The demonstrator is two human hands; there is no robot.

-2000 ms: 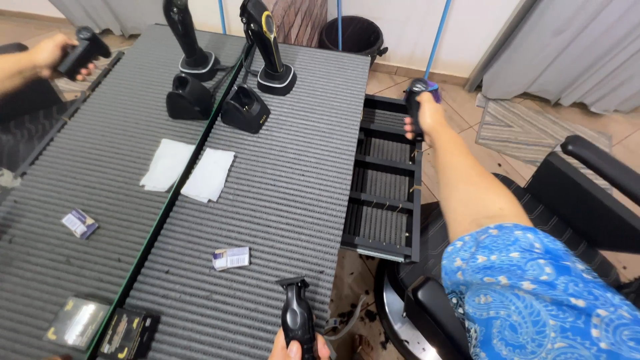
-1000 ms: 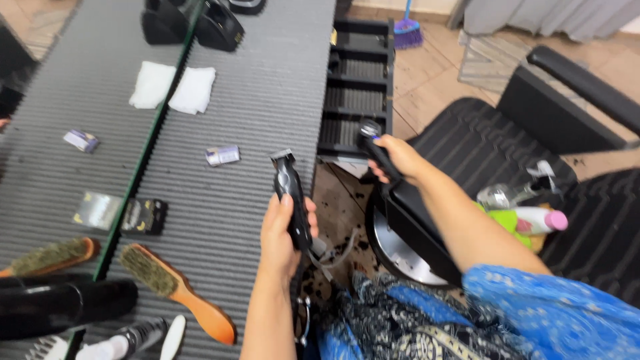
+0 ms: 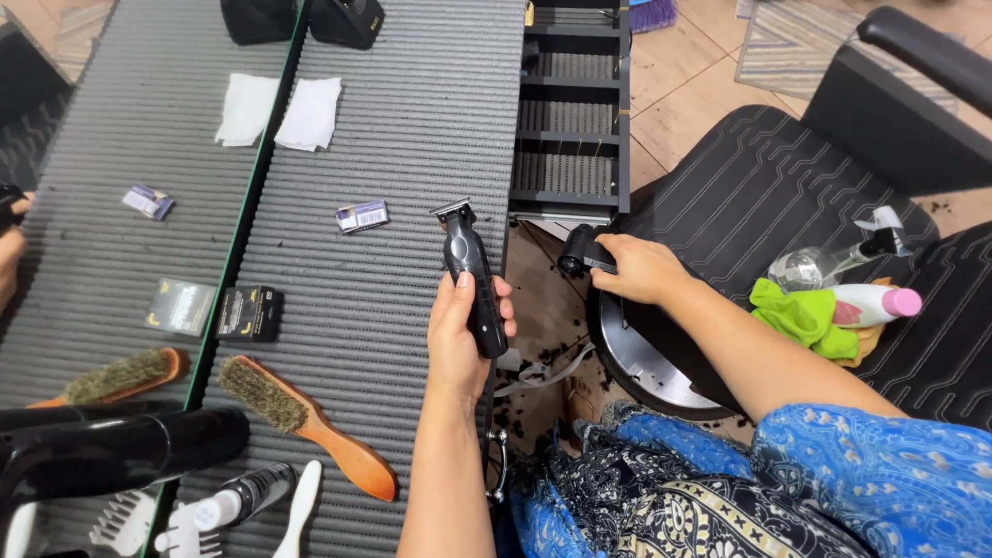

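My left hand [image 3: 459, 337] is closed around the body of a black cordless hair trimmer [image 3: 473, 279], whose metal blade points up over the right edge of the ribbed black counter mat [image 3: 403, 116]. My right hand [image 3: 642, 267] grips a black cylindrical-headed device [image 3: 581, 249], its exact kind unclear, just below the corner of the open drawer and beside the barber chair. Left of the trimmer, a small purple and white packet [image 3: 362, 216] lies on the mat. A wood-handled bristle brush [image 3: 310, 426] and a black box [image 3: 249, 313] rest nearer the mirror.
A divided drawer [image 3: 570, 147] stands open right of the counter. The black chair seat [image 3: 721, 194] holds a clear spray bottle [image 3: 806, 269], a green cloth [image 3: 806, 318] and a pink-capped bottle [image 3: 876, 304]. A mirror edge [image 3: 240, 256] runs along the left. Hair clippings litter the floor [image 3: 550, 310].
My right hand has come back from beyond the drawer to beside its near corner, still with the black device. My left hand keeps hold of the trimmer. The view has shifted toward the counter's near end.
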